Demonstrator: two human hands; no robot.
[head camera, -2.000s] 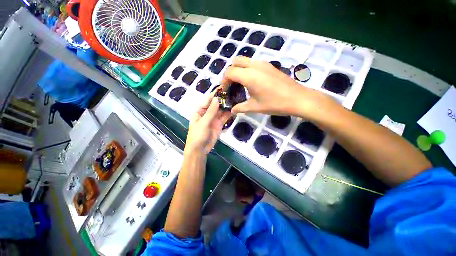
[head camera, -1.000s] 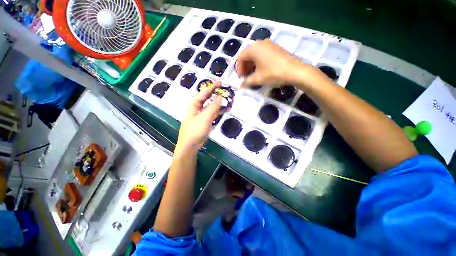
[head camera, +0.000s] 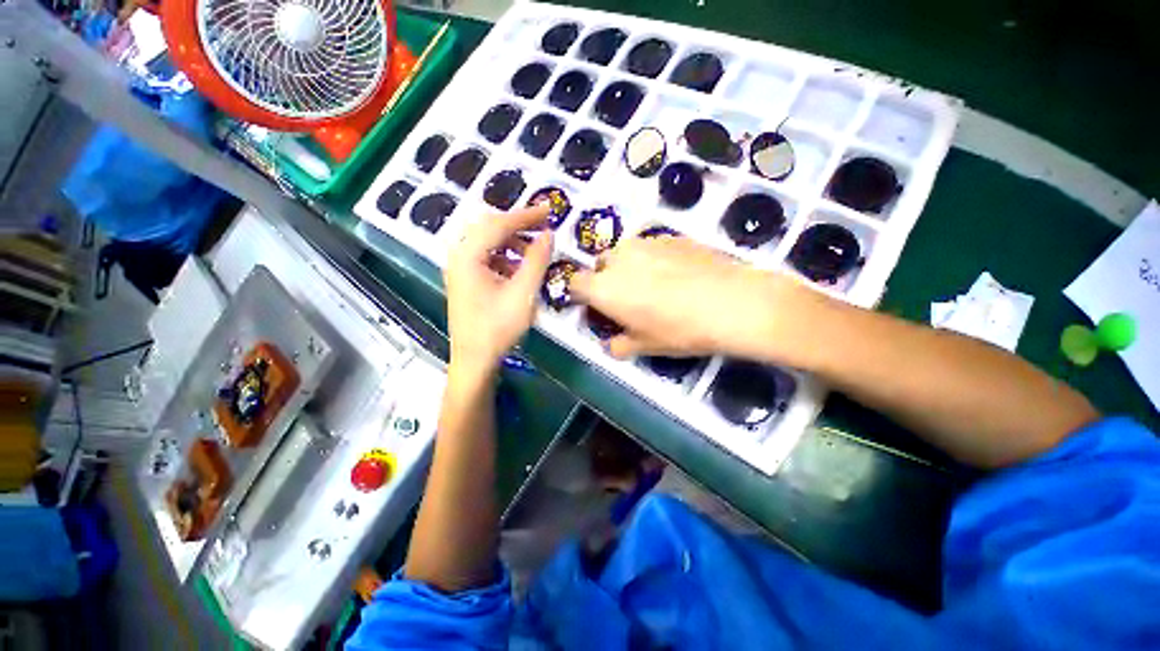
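The white blister tray (head camera: 935, 140) holds rows of glossy black round housings (head camera: 754, 220). Round circuit boards with yellow and white patches show near its middle: one (head camera: 597, 230) lies uncovered, and another (head camera: 551, 205) is at my left index fingertip. My left hand (head camera: 490, 286) is over the tray's near edge, thumb and fingers apart, with a dark round part partly visible between them. My right hand (head camera: 681, 299) is low over the tray, its fingertips touching a third circuit board (head camera: 559, 284); its grip is partly hidden. Two pale discs with dark rims (head camera: 645, 151) lie beyond my right hand.
An orange-red fan (head camera: 299, 26) stands by a green basket (head camera: 433, 64) at upper left. The machine at left has orange-brown fixtures (head camera: 265, 413) and a red button (head camera: 370, 472). White tissue (head camera: 986, 312), a green object (head camera: 1114, 332) and a paper note (head camera: 1132, 286) lie right.
My right hand has moved toward me and left, down to a circuit board. My left hand has let go of the board it held. Two pale discs and a black disc are now uncovered.
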